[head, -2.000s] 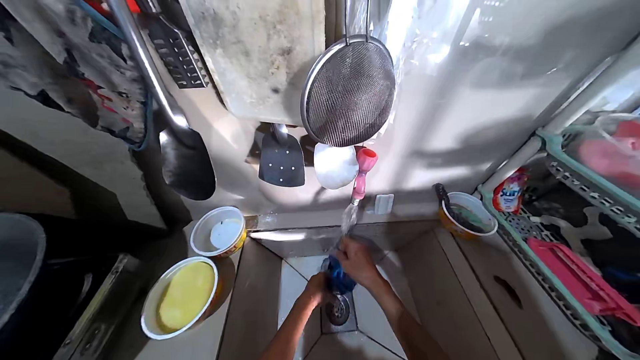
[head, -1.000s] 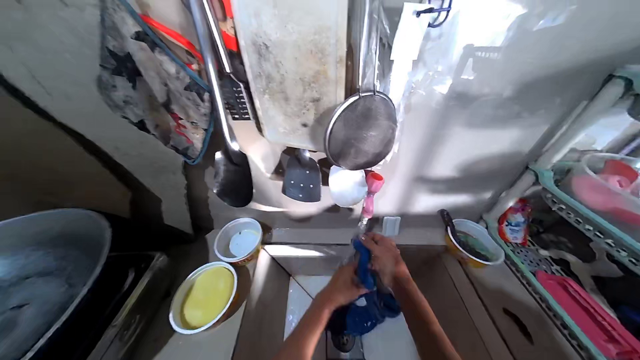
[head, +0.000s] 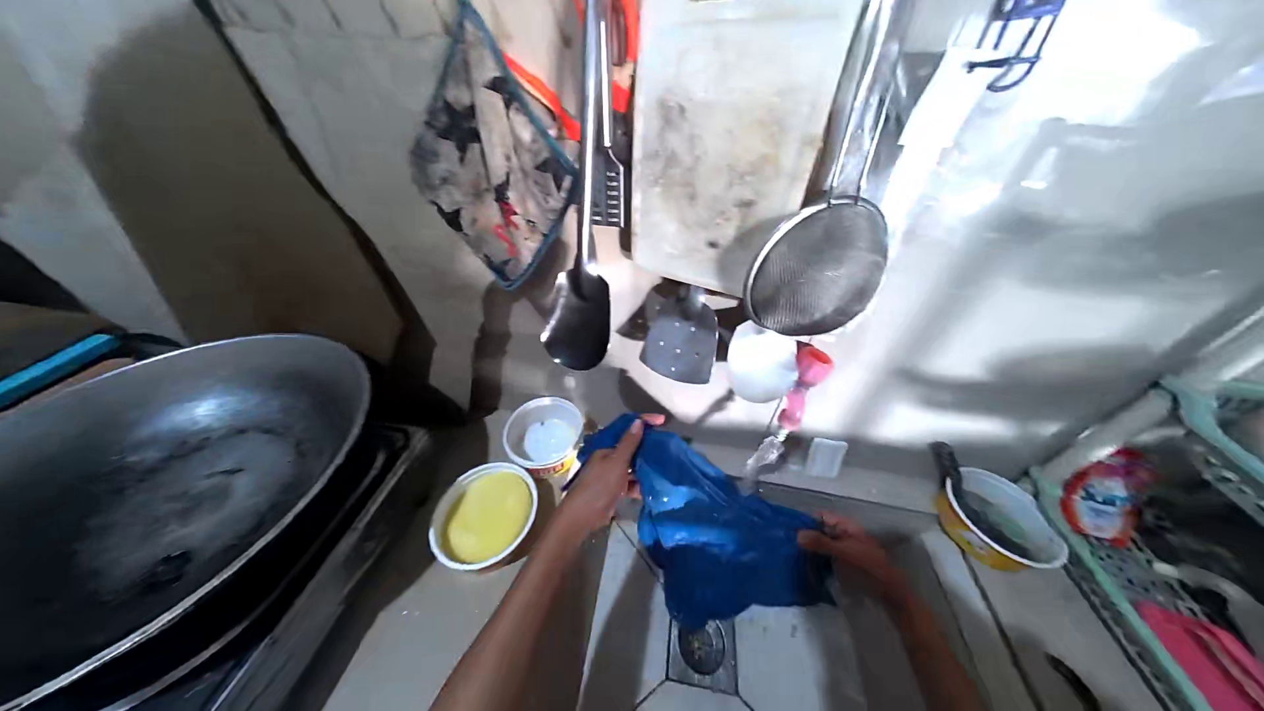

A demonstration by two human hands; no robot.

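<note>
A wet blue cloth [head: 721,533] is spread between my two hands above the tiled sink [head: 790,652]. My left hand [head: 607,479] grips its upper left edge, close to the small white tubs. At the right, my right hand [head: 854,548] pinches the cloth's lower right corner. Behind the cloth, water runs from a tap fitted with a pink and red nozzle [head: 795,400]. The sink's drain [head: 702,647] shows just below the hanging cloth.
A large wok [head: 197,474] rests on the stove at left. Near the sink stand a tub with yellow contents [head: 489,516], a smaller tub [head: 545,434] and a right-hand tub [head: 1002,518]. A strainer [head: 820,267] and spatula [head: 679,336] hang above. A green rack [head: 1096,583] is at right.
The blue cloth, bunched between my hands before, is now spread out and raised. My hands have moved apart, the left one toward the tubs. The view has swung left, showing more of the wok.
</note>
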